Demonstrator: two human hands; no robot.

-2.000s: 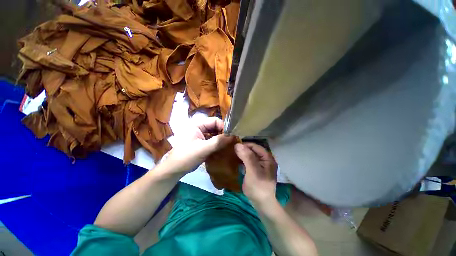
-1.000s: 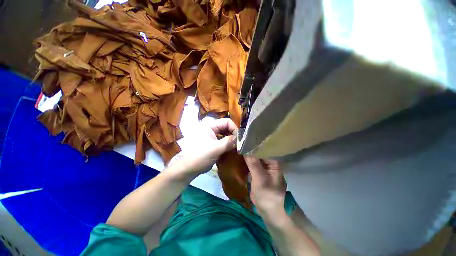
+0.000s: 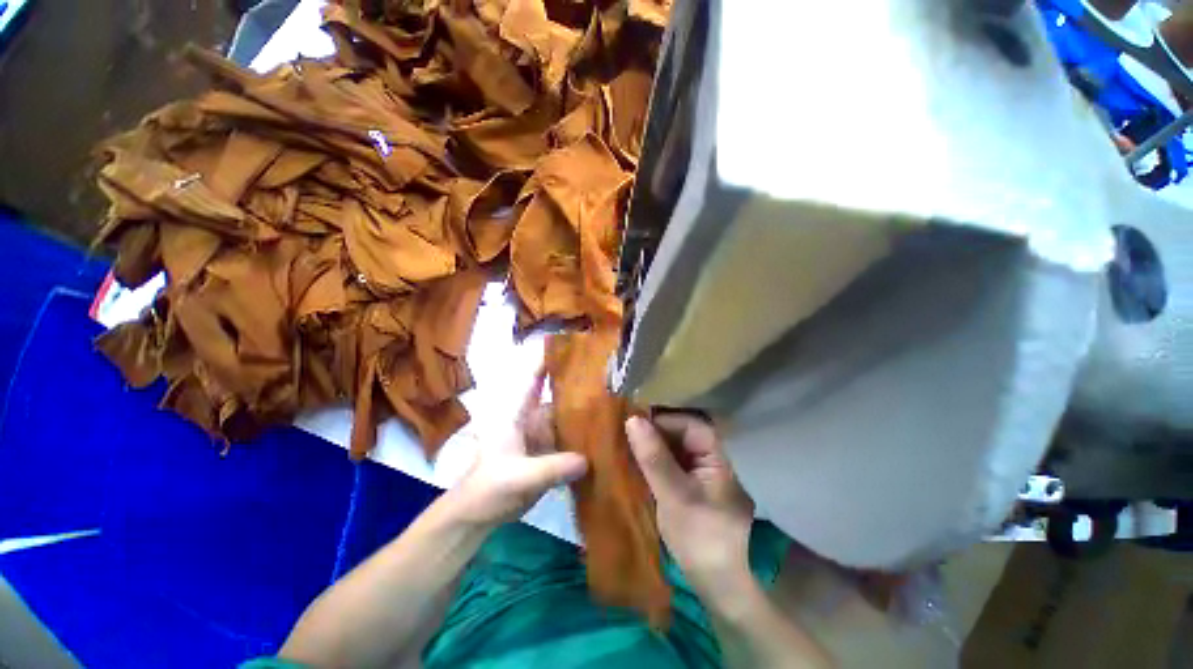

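Observation:
A rust-brown fabric piece (image 3: 606, 484) hangs as a long strip between my two hands, below the needle area, which the machine head hides. My left hand (image 3: 513, 468) holds its left edge, thumb on top of the cloth. My right hand (image 3: 693, 490) is at its right edge, fingers curled by the cloth; the exact grip is partly unclear. The strip's upper end meets the brown cloth of the pile (image 3: 288, 248); I cannot tell whether they are joined. The pale grey sewing machine head (image 3: 864, 144) stands right of the strip.
A white work surface (image 3: 492, 359) shows under the pile. A large blue bin or bag (image 3: 170, 523) is at the left. A black knob (image 3: 1137, 273) is on the machine's right side. A cardboard box (image 3: 1092, 614) stands at the lower right.
The strip shows more fully, its lower end further down. My left hand has moved down and left from the needle area, with its thumb now on the strip. The view has shifted, showing more of the machine.

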